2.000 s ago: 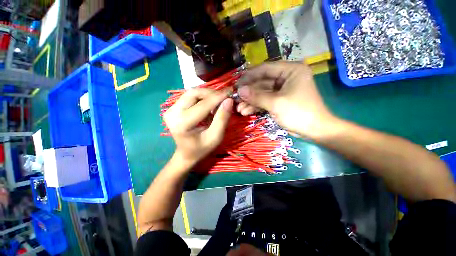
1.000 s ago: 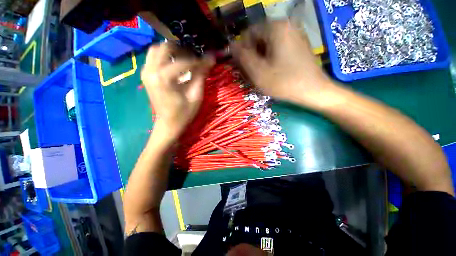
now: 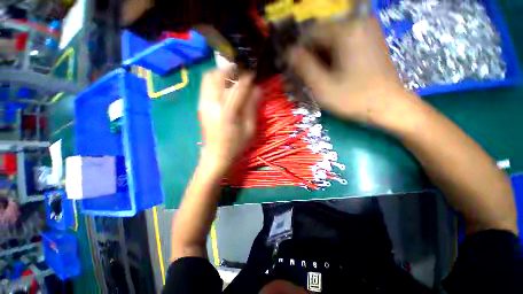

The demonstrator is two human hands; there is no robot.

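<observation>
Red leads with silver ring terminals at their right ends lie in a pile (image 3: 275, 155) on the green bench. My left hand (image 3: 229, 115) is raised at the pile's upper left, below the dark crimping machine (image 3: 189, 20). My right hand (image 3: 350, 74) is at the pile's upper right, its fingertips near the machine's dark working area. Both hands are blurred, and what their fingertips hold, if anything, cannot be made out. The blue terminal tray (image 3: 459, 86), full of loose silver pieces, is at the upper right.
A blue tote (image 3: 143, 143) with a white box (image 3: 97, 177) stands at the left. A small blue bin (image 3: 166, 55) with red wires is behind the bench's left part. Yellow machine parts (image 3: 309, 10) show at the top. Racks and bins are at the far left.
Two seconds ago my hands met above the pile with fingertips together; they have since moved apart and up to the machine. The view has shifted slightly.
</observation>
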